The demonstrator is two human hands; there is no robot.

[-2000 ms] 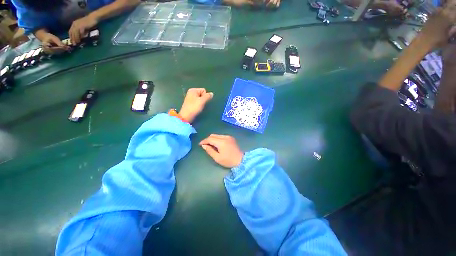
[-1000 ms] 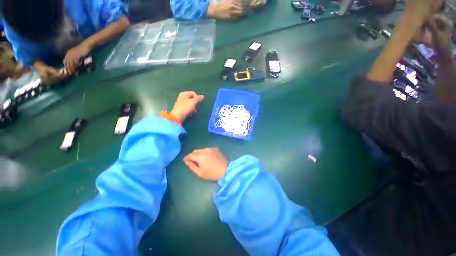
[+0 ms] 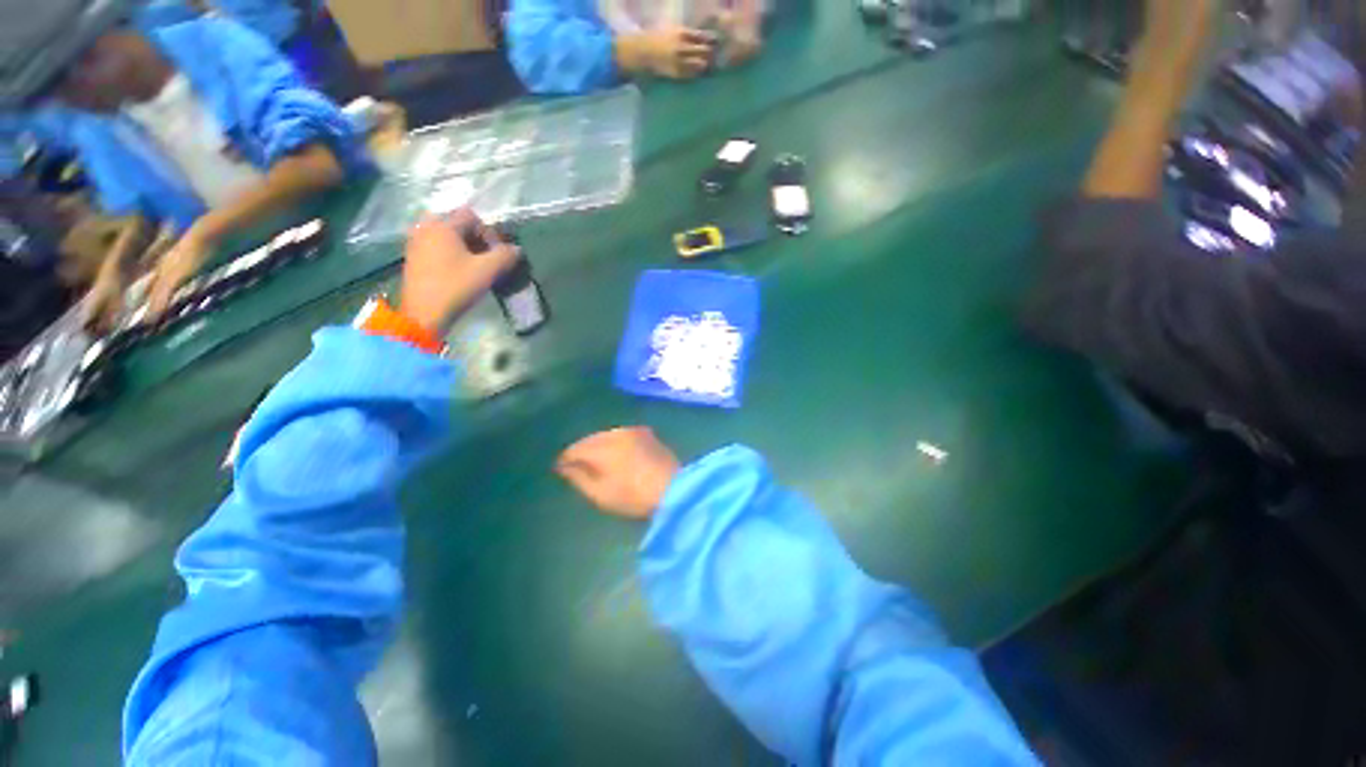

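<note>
My left hand is at the upper left, its fingers closed on the far end of a black phone; a pale greyish patch shows on the near end. My right hand rests curled low over the table; no part shows in it, though its fingertips are small and blurred. A blue tray between and beyond the hands holds a heap of white rings. The held phone is left of the tray, not touching it.
Beyond the tray lie a yellow-trimmed phone and two black phones. A clear compartment tray lies farther back. A small pale piece lies at right. A dark sleeve reaches in; co-workers sit opposite.
My left hand has moved left and away from me and now grips a phone. One black phone is gone from the group beyond the tray. The view has shifted; my right hand stays nearly still.
</note>
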